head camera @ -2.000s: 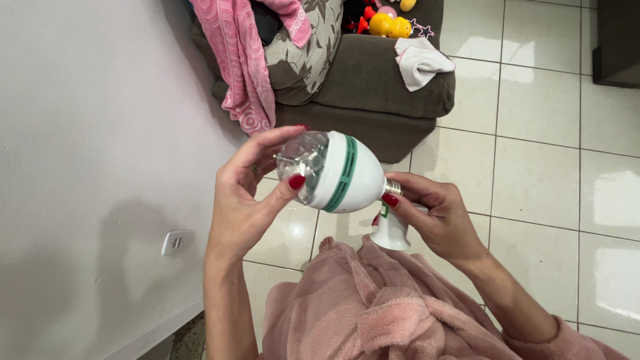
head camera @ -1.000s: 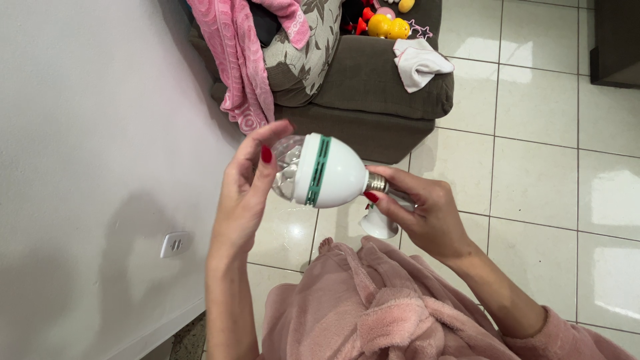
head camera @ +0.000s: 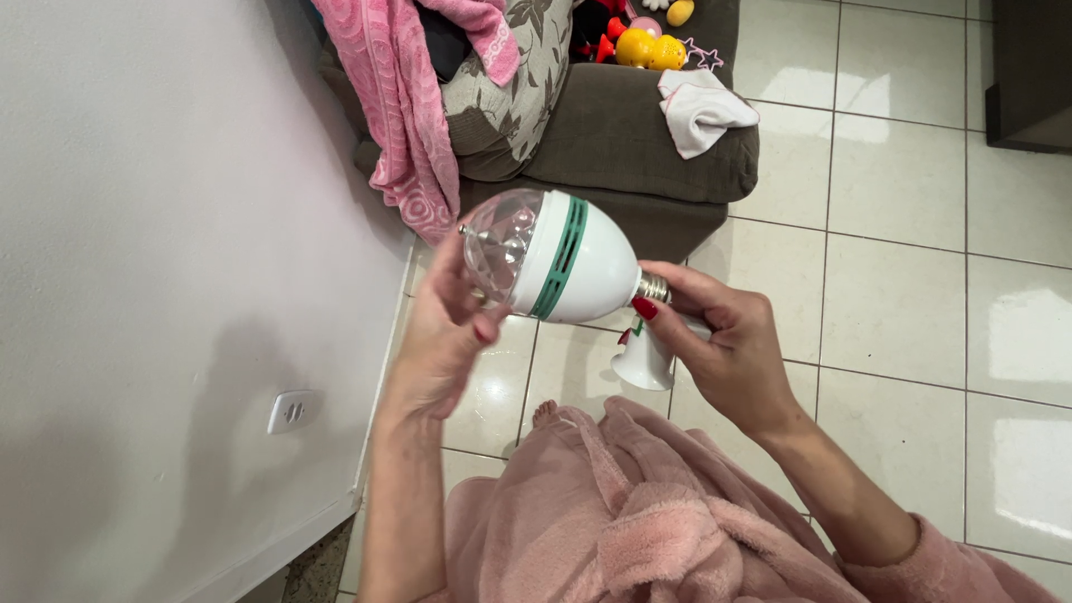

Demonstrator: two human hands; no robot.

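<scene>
A rotating disco light bulb with a clear faceted dome, white body and green vented ring lies sideways between my hands, its metal screw base to the right. My right hand pinches that base between thumb and fingers. The same hand also holds a white flared lamp socket adapter, which hangs below the bulb, partly hidden by the fingers. My left hand, slightly blurred, is at the clear dome, fingers behind it and thumb below; whether it grips the dome I cannot tell.
Ahead stands a dark sofa with a pink towel, a leaf-patterned cushion, a white cloth and yellow toys. A wall with an outlet is at left. Dark furniture stands at far right on the tiled floor.
My left hand has shifted around the clear dome, its thumb now lower than a second ago. My right hand keeps its hold on the screw base and the white adapter.
</scene>
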